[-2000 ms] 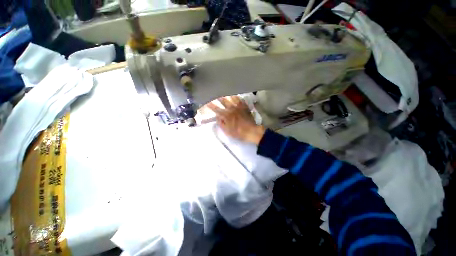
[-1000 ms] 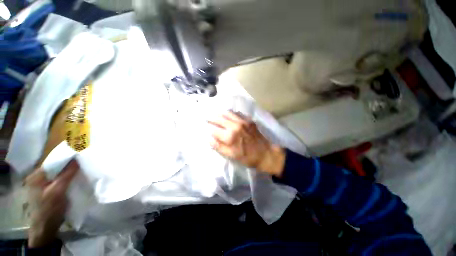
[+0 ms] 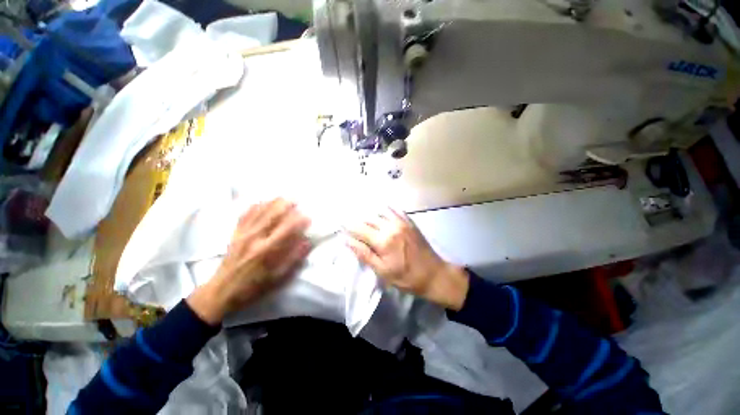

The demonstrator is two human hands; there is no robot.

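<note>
A white garment piece (image 3: 182, 247) lies bunched on the table in front of the sewing machine (image 3: 503, 73) and hangs over the front edge. My left hand (image 3: 264, 251) lies on the cloth, fingers bent, slightly blurred. My right hand (image 3: 402, 255) is just to its right, with thumb and fingers closed on a fold of the cloth. Both hands are below the presser foot (image 3: 381, 139), toward the wearer. Bright glare hides the cloth's outline near the needle. Whether my left fingers pinch the cloth cannot be told.
Long white strips (image 3: 134, 134) lie curved at the left over cardboard with yellow tape (image 3: 166, 166). Blue cloth (image 3: 81, 57) is at the upper left. Red-handled snips (image 3: 596, 176) lie on the machine bed. More white pieces (image 3: 690, 324) are at the lower right.
My left hand has come in from the far left onto the cloth beside my right hand. The cloth has been drawn from under the machine head toward the wearer. The view has shifted.
</note>
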